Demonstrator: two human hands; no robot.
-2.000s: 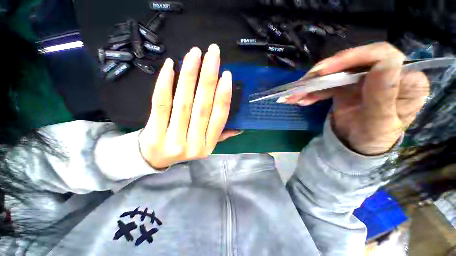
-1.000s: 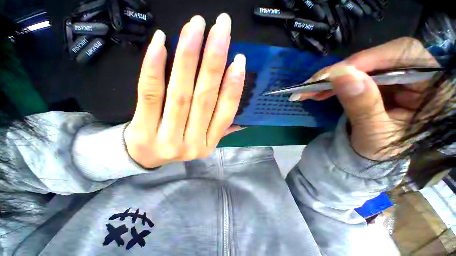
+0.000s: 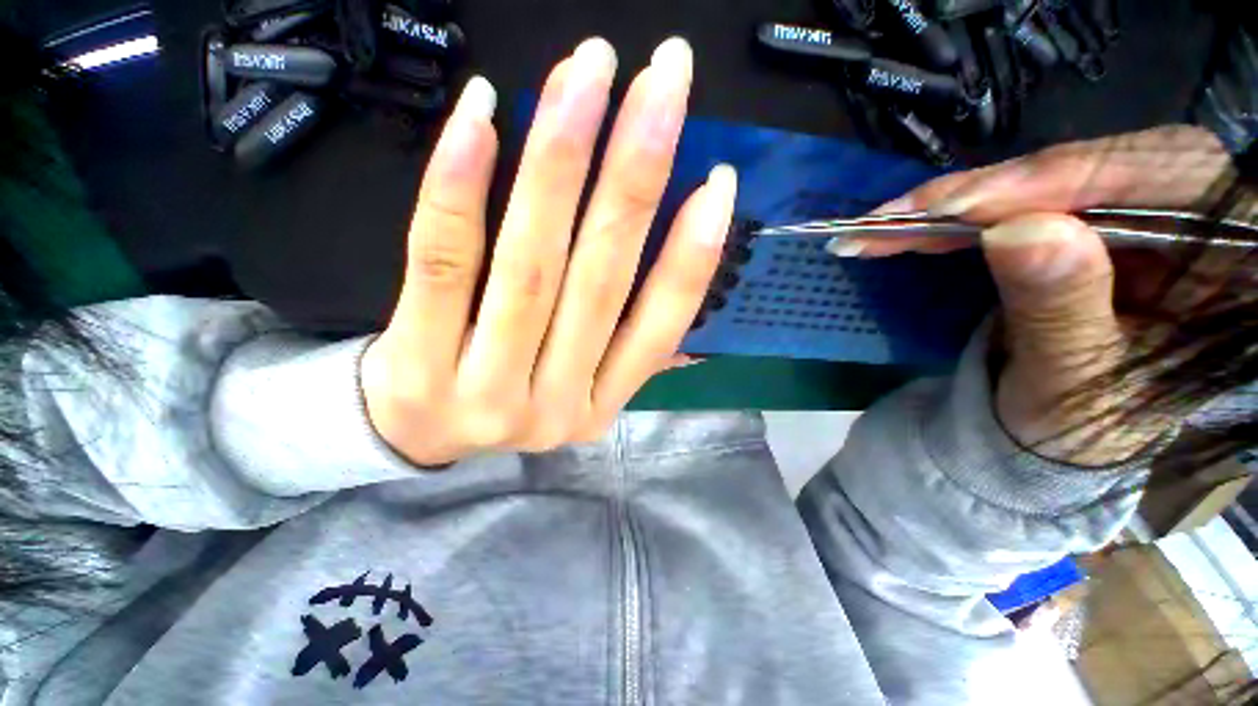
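A glossy blue sheet (image 3: 862, 306) with rows of small dark pieces (image 3: 807, 270) lies on the black mat. My left hand (image 3: 531, 297) lies flat with its fingers spread over the left part of the sheet, its little fingertip beside a dark cluster of pieces. Its thumb is mostly hidden below the palm. My right hand (image 3: 1090, 276) holds silver tweezers (image 3: 952, 225) between thumb and fingers. Their tip is at the dark pieces by my left little fingertip. Whether the tip grips a piece cannot be told.
Black parts with white lettering lie in a pile at the left (image 3: 269, 86) and another at the upper right (image 3: 917, 76) on the black mat (image 3: 331, 228). A flat dark thing with a bright reflection is at the upper left. Cardboard (image 3: 1152, 621) shows at lower right.
The tweezers' tip has moved left across the sheet, from the rows of small pieces to the dark cluster by my left little finger. The view has shifted a little.
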